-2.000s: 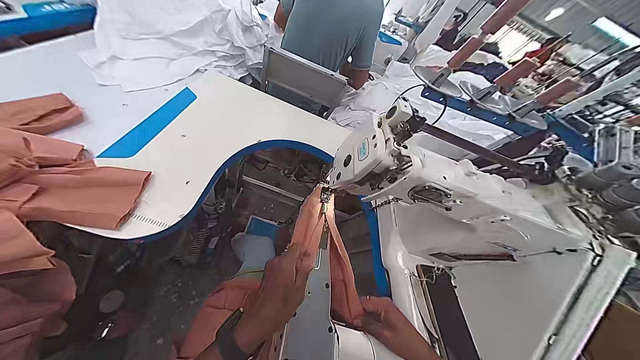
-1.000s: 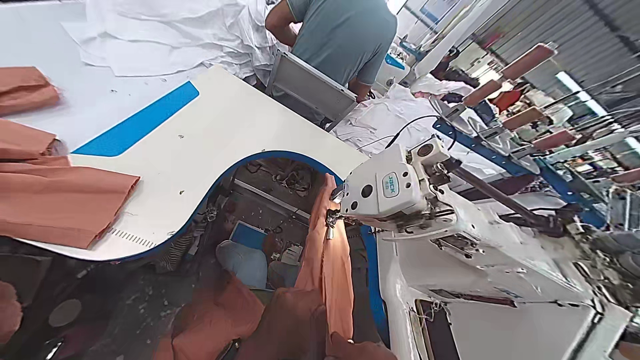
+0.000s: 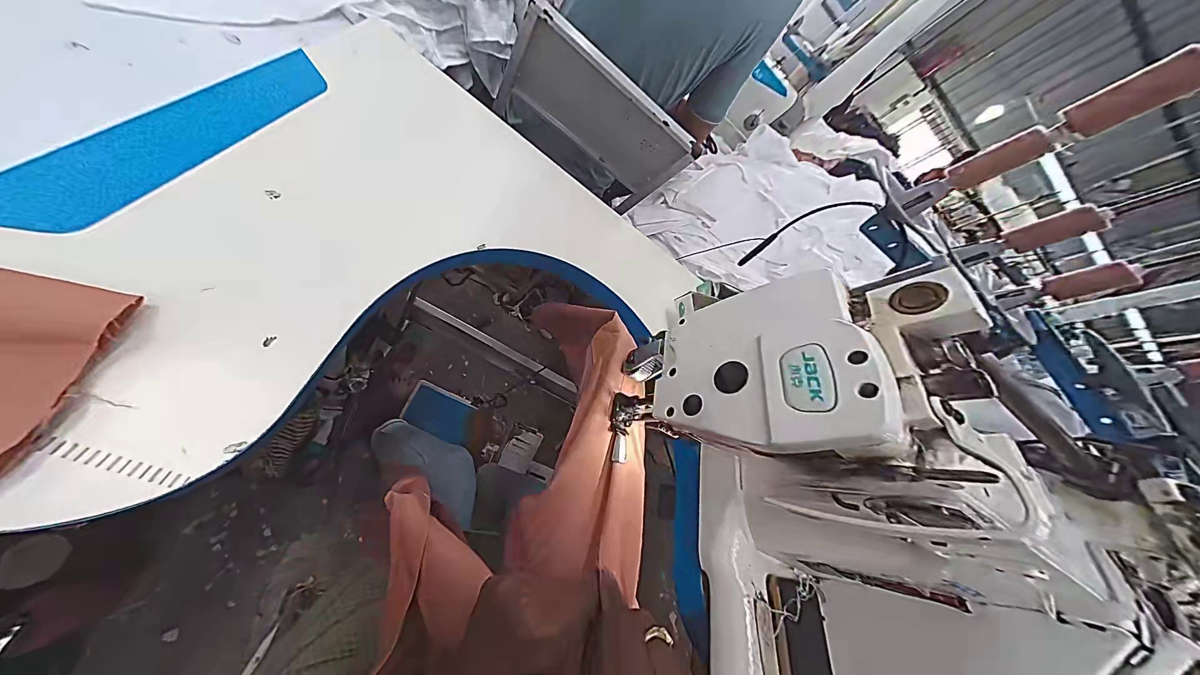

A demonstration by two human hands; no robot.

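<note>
A long piece of orange-brown fabric point(image 3: 600, 506) runs from the needle area of a white Jack sewing machine point(image 3: 778, 375) down to the bottom edge of the view. It passes under the presser foot point(image 3: 626, 412). My left hand point(image 3: 534, 623), dark and blurred, holds the fabric low in the centre. Just right of it my right hand point(image 3: 647, 642), with a ring on one finger, grips the fabric's right side. Both hands are partly cut off by the frame, and their fingertips are hard to make out.
A white table point(image 3: 422, 178) with a blue-edged curved cut-out borders the machine. More orange-brown fabric point(image 3: 56, 347) lies at its left. White cloth point(image 3: 759, 202) is heaped behind the machine. A person point(image 3: 684, 47) is beyond a grey panel point(image 3: 595, 103); thread cones point(image 3: 1134, 89) stand at right.
My hands have moved down along the fabric, away from the needle area. The view has shifted closer to the machine head.
</note>
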